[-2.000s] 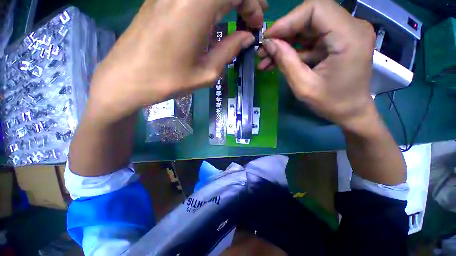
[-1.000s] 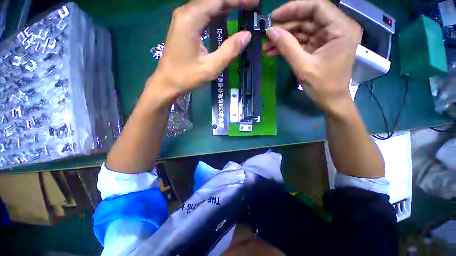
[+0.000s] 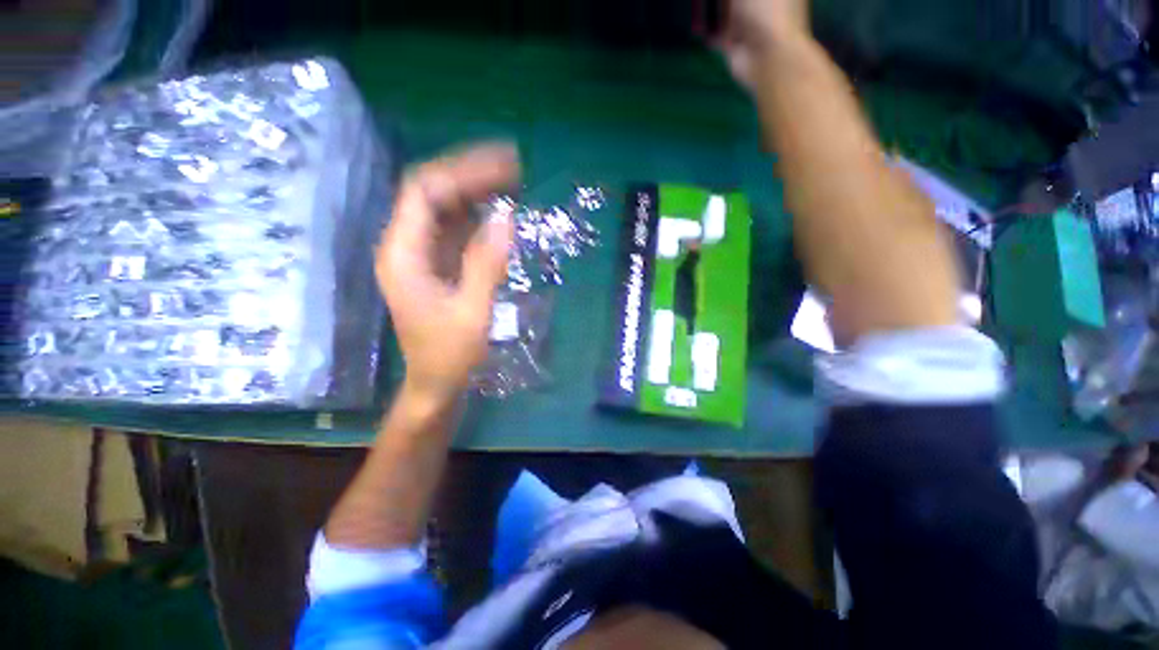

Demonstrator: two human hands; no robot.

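Note:
The green jig point(image 3: 727, 318) lies on the bench with its white blocks showing and no long black housing in it. My left hand point(image 3: 445, 254) is blurred, held above the bench left of the jig with its fingers apart; I see nothing in it. The pile of silver metal clips point(image 3: 553, 238) lies between my left hand and the jig. My right hand point(image 3: 763, 32) is reached far forward to the top edge of the picture, blurred and partly cut off; whether it holds something cannot be told.
Stacked clear trays of clips point(image 3: 191, 241) stand at the left. A small clear bag point(image 3: 521, 337) lies by the clip pile. My right forearm covers most of the screw feeder. A teal box point(image 3: 1078, 273) is at the right. Brown cartons point(image 3: 45, 489) are below the bench.
The black housing has left the jig and is no longer seen. My right hand has moved far forward; my left hand has moved left, away from the jig. The view has shifted.

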